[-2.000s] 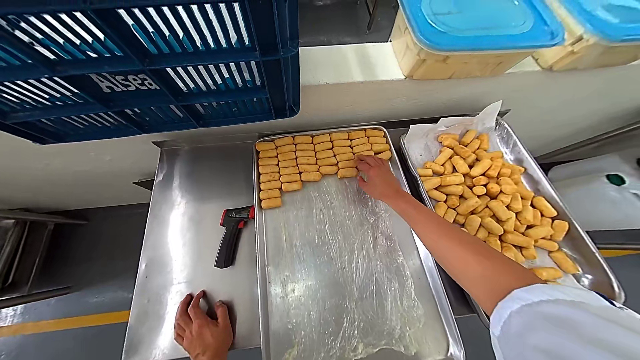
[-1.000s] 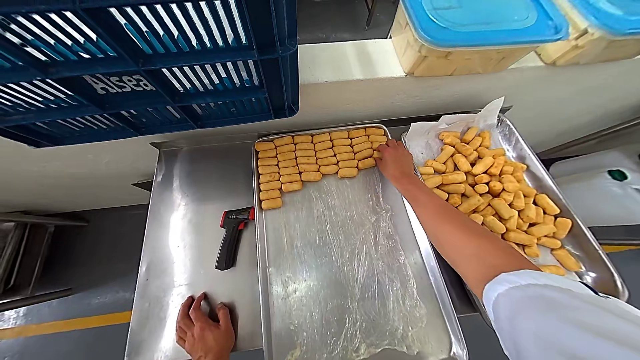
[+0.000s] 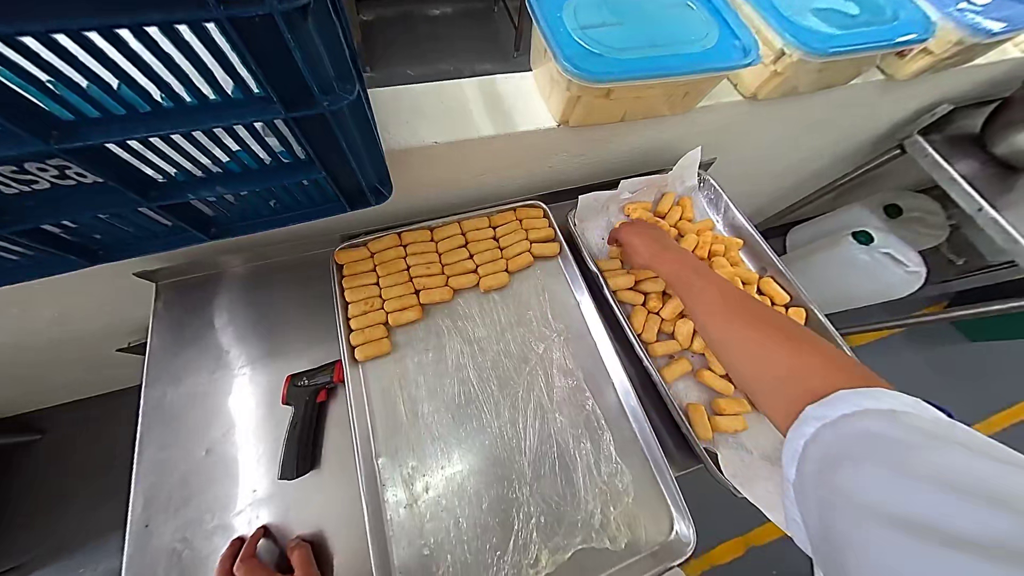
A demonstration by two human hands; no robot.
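My right hand [image 3: 645,243] reaches into the pile of golden-brown food rolls [image 3: 680,332] on the paper-lined metal tray at the right; its fingertips are hidden among the rolls, so a hold cannot be told. To its left, a larger metal baking tray [image 3: 680,512] lined with plastic film [image 3: 512,424] bears tight rows of similar rolls [image 3: 428,260] along its far end, reaching further down its left side. My left hand [image 3: 268,556], cut off by the bottom edge, rests on the steel table with fingers apart, holding nothing. Above it lies a black-and-red infrared thermometer gun [image 3: 306,416].
A blue plastic crate [image 3: 184,152] stands high at the upper left. Plastic tubs with blue lids [image 3: 640,40] line the white ledge [image 3: 464,108] behind the trays. White plastic jugs [image 3: 860,268] are at the right, beside a metal rack.
My right hand has moved from the rows on the larger tray rightward to the pile on the paper-lined tray. The left hand stays on the table. The view has shifted right.
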